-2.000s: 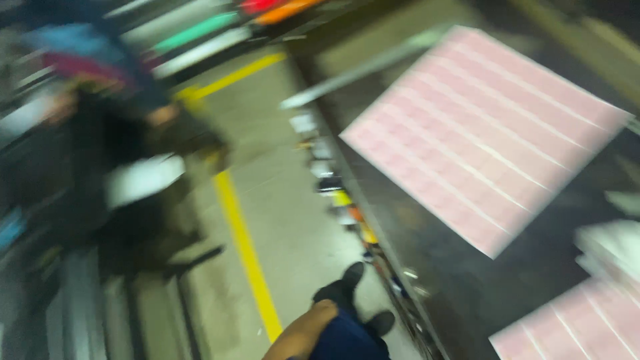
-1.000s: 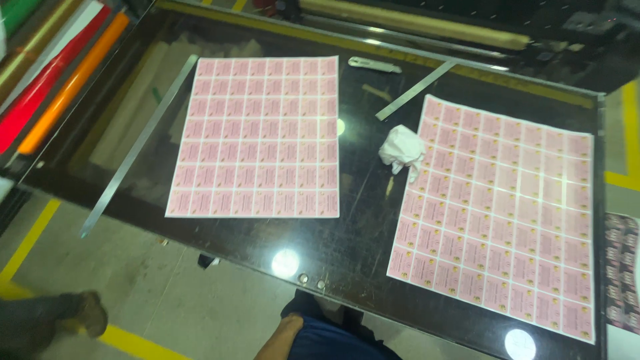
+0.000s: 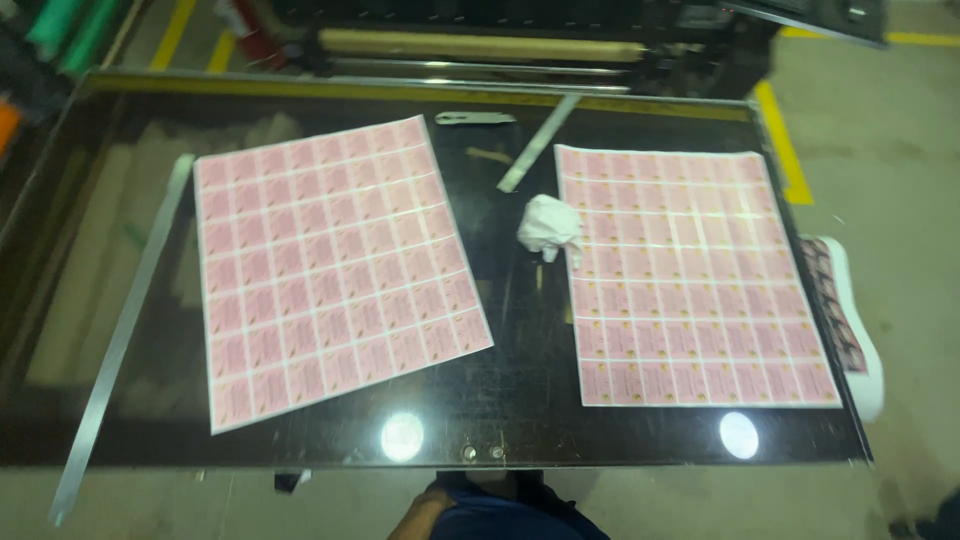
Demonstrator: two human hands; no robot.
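Observation:
At the bottom edge, beside my dark blue shirt, shows bare skin of my left hand or wrist (image 3: 426, 514); its fingers cannot be made out. My right hand is out of view. Before me, a printed pink sheet (image 3: 337, 274) lies turned at a slant on the dark glossy table (image 3: 517, 390). A second pink sheet (image 3: 694, 285) lies at the right, with a crumpled white cloth or tissue (image 3: 550, 225) at its left edge. Beyond them are a utility knife (image 3: 475, 118) and a short metal ruler (image 3: 538, 144). A long metal ruler (image 3: 124, 337) lies at the left, sticking out past the near edge.
Behind the table stands a dark machine with a pale roll (image 3: 480, 45). A curled printed sheet (image 3: 844, 322) hangs beyond the right edge. Two round fittings (image 3: 483, 452) sit near the front edge. Rolls of green material (image 3: 71, 34) stand at the far left.
The view has swung far over to face the table. Against one second ago, the left pink sheet lies at a different slant to the long ruler and the table edge.

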